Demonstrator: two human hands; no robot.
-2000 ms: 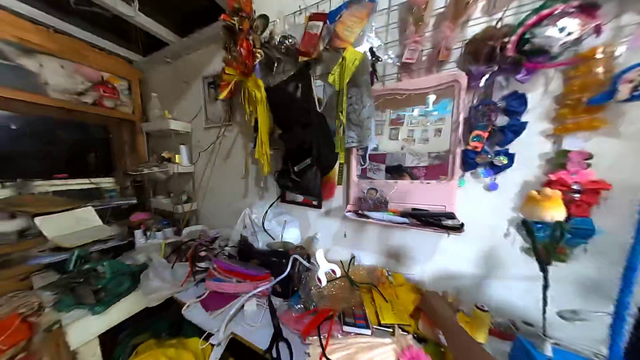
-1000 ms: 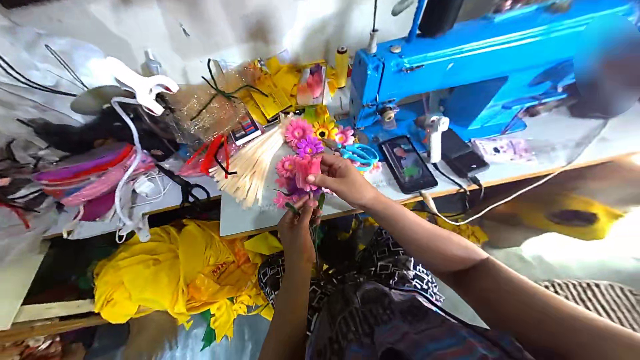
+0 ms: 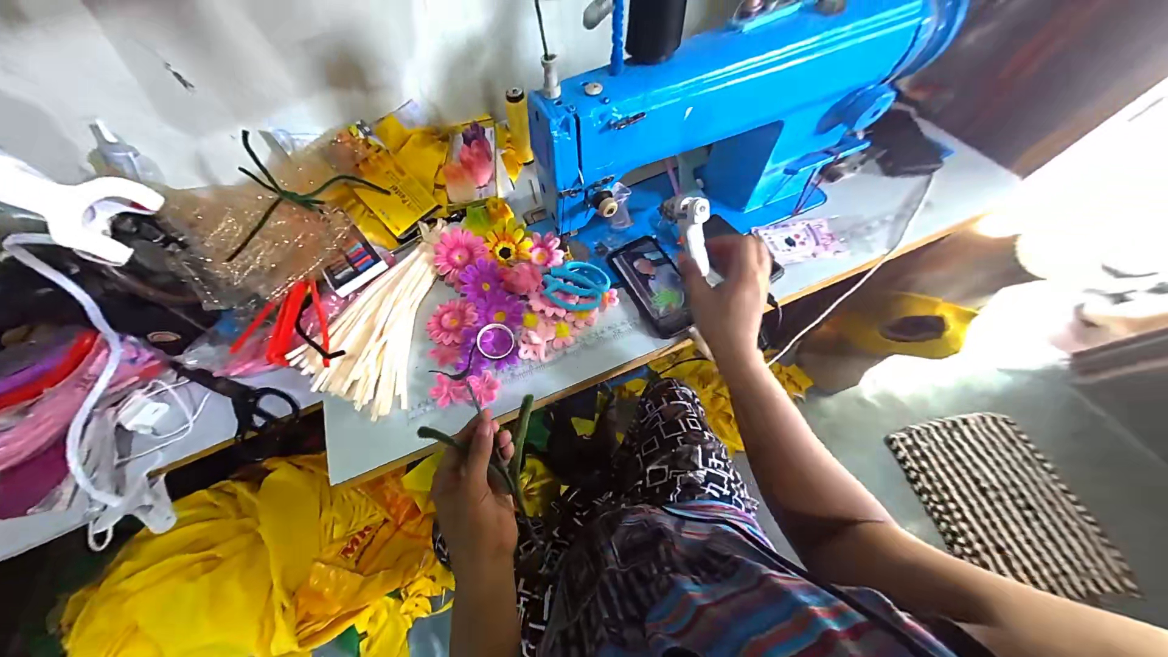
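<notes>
Thin dark wire and fuzzy green pipe-cleaner stems (image 3: 523,438) are pinched in my left hand (image 3: 474,493), below the front edge of the table. My right hand (image 3: 735,292) is at the sewing machine, thumb and fingers around the handle of a white tool (image 3: 695,237). Beside it lies a phone (image 3: 652,285) with a lit screen. Pink and purple artificial flowers (image 3: 493,283) cover the table left of the phone, with blue-handled scissors (image 3: 577,286) and a ring-shaped item (image 3: 495,340) on them. A bundle of cream strips (image 3: 374,328) lies further left.
The blue sewing machine (image 3: 730,100) stands at the back right. Black scissors (image 3: 246,397) and a white cord (image 3: 91,338) lie at the left. Yellow fabric (image 3: 237,557) is heaped below the table. A white cable (image 3: 858,292) crosses the right edge; a striped mat (image 3: 1013,502) lies beyond.
My right hand has moved right, away from the flowers both hands held, to the white tool by the phone. A purple and pink bunch is no longer in my hands; green stems show in my left.
</notes>
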